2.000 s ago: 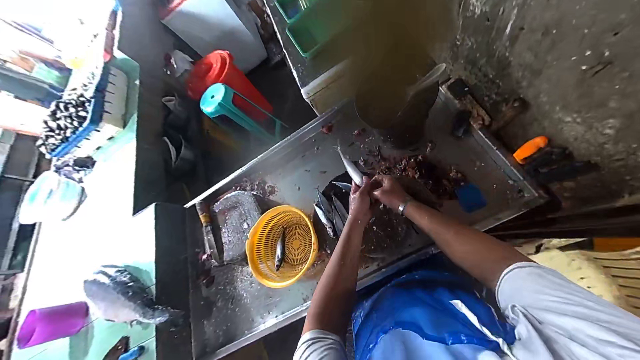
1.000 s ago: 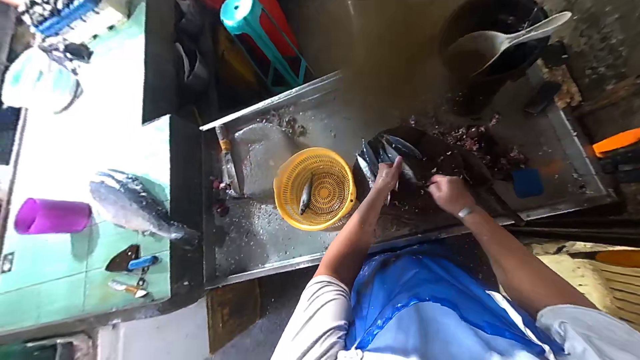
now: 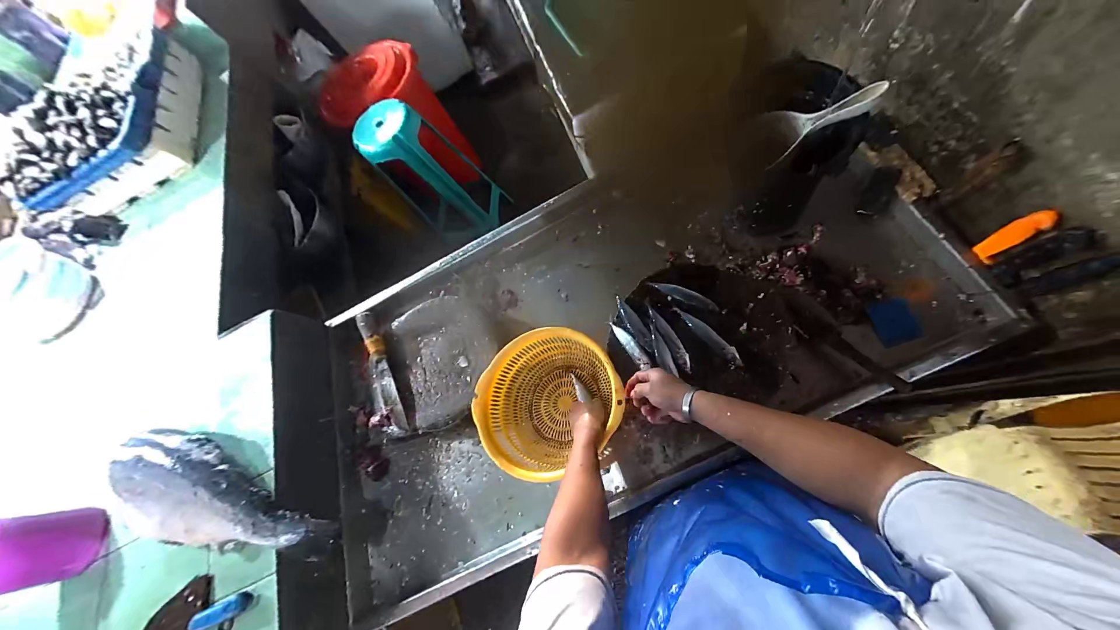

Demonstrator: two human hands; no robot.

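My left hand (image 3: 586,417) reaches down inside a yellow plastic basket (image 3: 490,437), its fingers around a small silvery fish (image 3: 580,389). Just outside the basket's right side is my right hand (image 3: 658,395), fingers curled, close to the tails of several small fish (image 3: 669,339); whether it holds anything is hard to tell. Those fish lie side by side on a dark round board (image 3: 744,367) in the metal tray. A knife (image 3: 385,385) with a yellow-banded handle rests at the tray's left side.
Fish scraps (image 3: 787,267) litter the tray near a blue square piece (image 3: 894,322). A white ladle (image 3: 831,114) stands in a dark bucket. Orange-handled tool (image 3: 1015,236) lies at right. A large fish (image 3: 201,490) and purple container (image 3: 52,547) are on the tiled counter. A teal stool (image 3: 389,131) stands beyond.
My left hand has moved from the fish on the board into the basket. My right hand has come left, to beside the basket's rim. The view has shifted.
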